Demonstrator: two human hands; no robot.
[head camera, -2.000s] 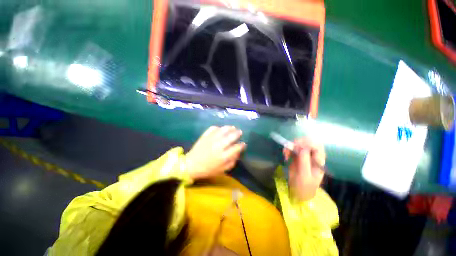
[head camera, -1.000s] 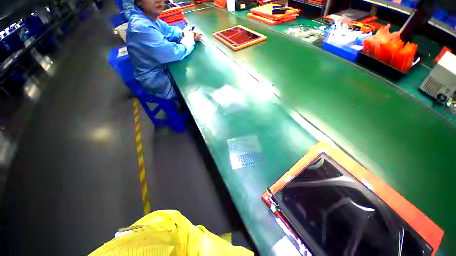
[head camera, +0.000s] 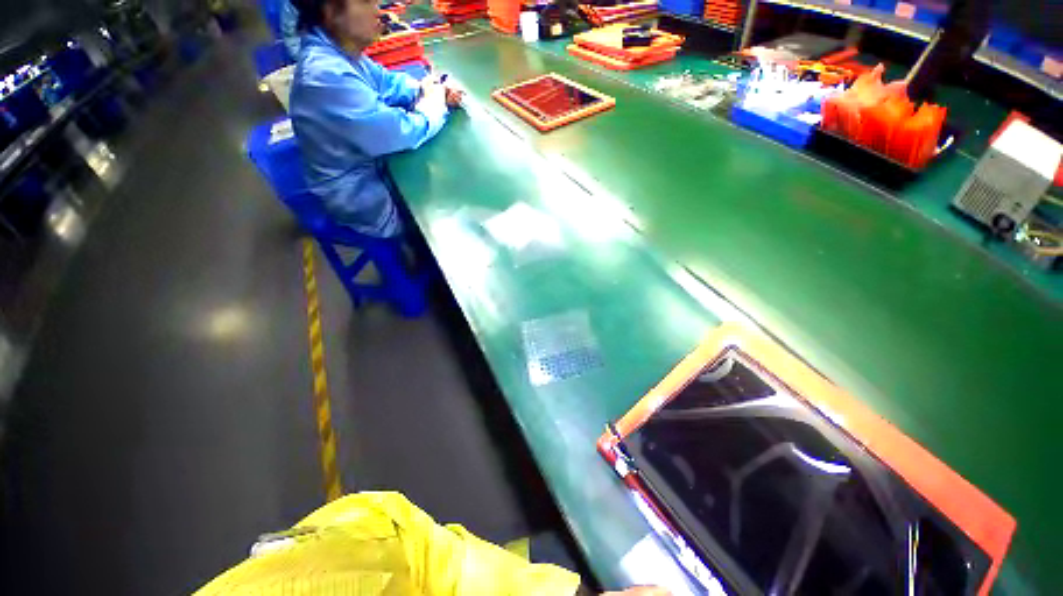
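Note:
A black glossy display panel (head camera: 793, 477) lies in an orange-red foam tray (head camera: 933, 472) on the green bench at the lower right. Clear wrinkled film with bright reflections covers the screen. A long narrow strip (head camera: 667, 530) runs along its near edge. A clear sticker sheet with small dark dots (head camera: 562, 349) lies left of the panel. Only a sliver of skin, seemingly my left hand (head camera: 638, 591), shows at the bottom edge by the panel's near side; its fingers and any hold are cut off. My right hand is out of the picture.
A person in blue (head camera: 356, 122) sits on a blue stool (head camera: 338, 250) farther along the bench. Another panel in an orange tray (head camera: 554, 101) lies near them. Blue bin (head camera: 773, 126), orange pieces (head camera: 888, 116) and a pale device (head camera: 1012, 175) stand across the bench.
The view has swung from straight down at the panel to left along the bench. Both hands, seen two seconds ago with a thin tool in my right, have left view except a sliver.

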